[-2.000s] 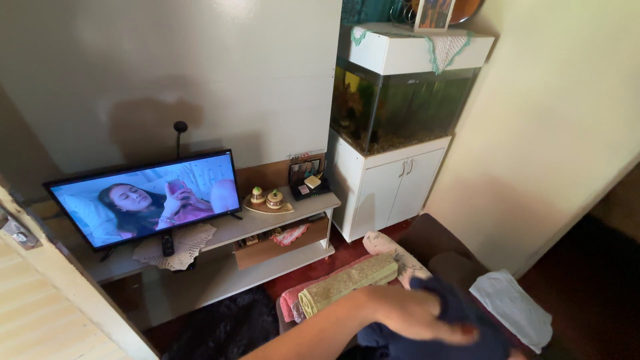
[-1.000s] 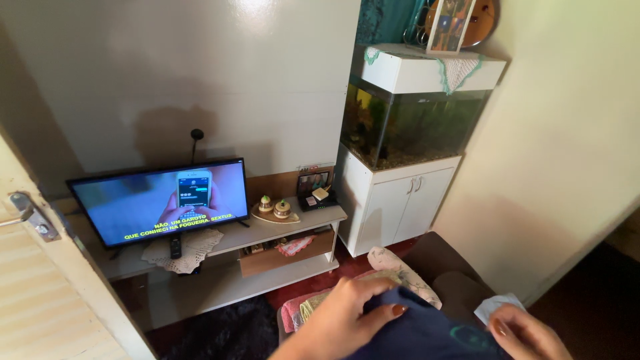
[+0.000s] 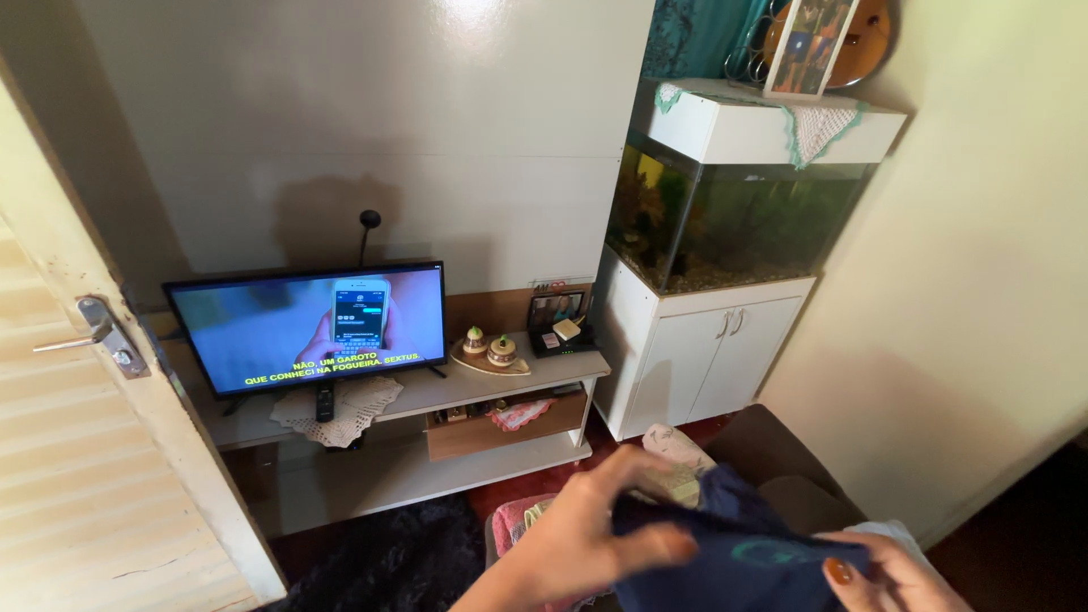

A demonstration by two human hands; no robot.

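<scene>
A dark blue cloth [image 3: 722, 561] with a teal mark spans the space between my hands at the bottom of the view. My left hand [image 3: 595, 527] is at the cloth's left side, blurred, with thumb and fingers spread; whether it grips the fabric is unclear. My right hand [image 3: 892, 574] pinches the cloth's right edge, thumb on top. Behind my left hand lie a pink cloth [image 3: 512, 520] and a yellow-green cloth, partly hidden. A pale patterned cloth [image 3: 676, 446] and a white cloth [image 3: 888, 534] rest on the dark brown sofa [image 3: 778, 450].
A television [image 3: 310, 327] and a remote control [image 3: 325, 403] stand on a low white shelf unit [image 3: 501, 387]. Right of it, a fish tank [image 3: 748, 221] sits on a white cabinet [image 3: 714, 348]. A door [image 3: 119, 408] stands at left, near a black shaggy rug [image 3: 391, 561].
Both hands now show at the blue cloth, where two seconds ago only one was plainly visible. Since one second ago, my left hand's thumb and fingers have spread apart.
</scene>
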